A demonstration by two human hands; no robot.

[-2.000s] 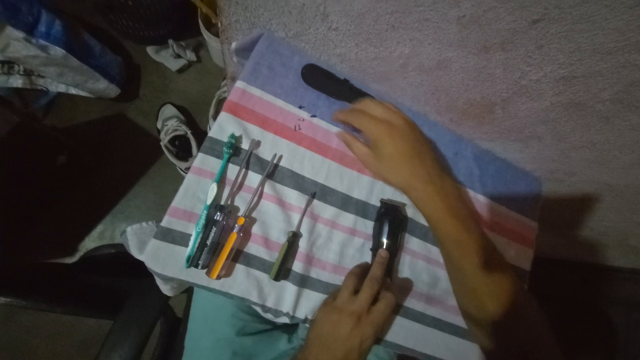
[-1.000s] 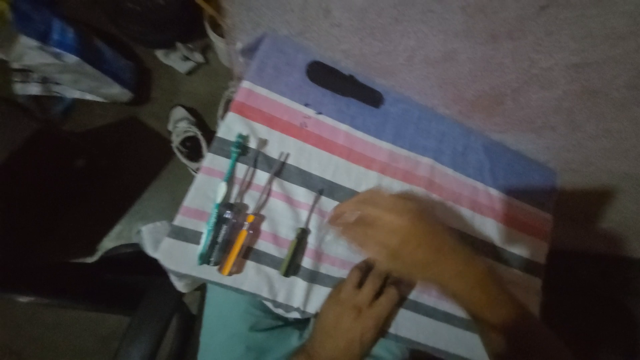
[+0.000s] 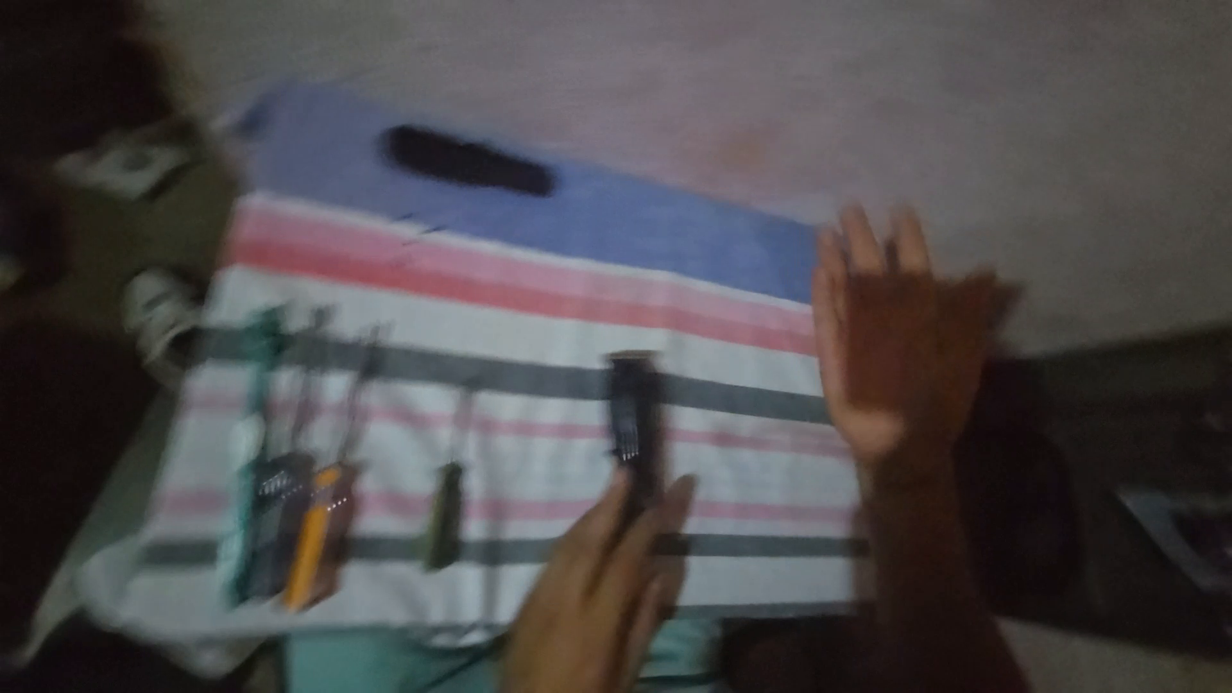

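Observation:
Black hair clippers lie upright in view on a striped cloth, and the fingers of my left hand touch their lower end. Whether those fingers grip them, I cannot tell. My right hand is raised at the cloth's right edge, fingers spread, holding nothing. Left of the clippers lies a screwdriver with a dark green handle. Farther left are an orange-handled screwdriver, a dark-handled tool and a teal toothbrush. A black elongated piece rests on the blue band, with several tiny dark bits below it.
A rough wall stands beyond the cloth's far edge. A shoe and a pale crumpled thing are on the floor at left. Dark, unclear objects lie at the right.
My right hand has moved from over the cloth, near the clippers, to its right edge. The clippers, hidden one second ago, show again. The view has shifted.

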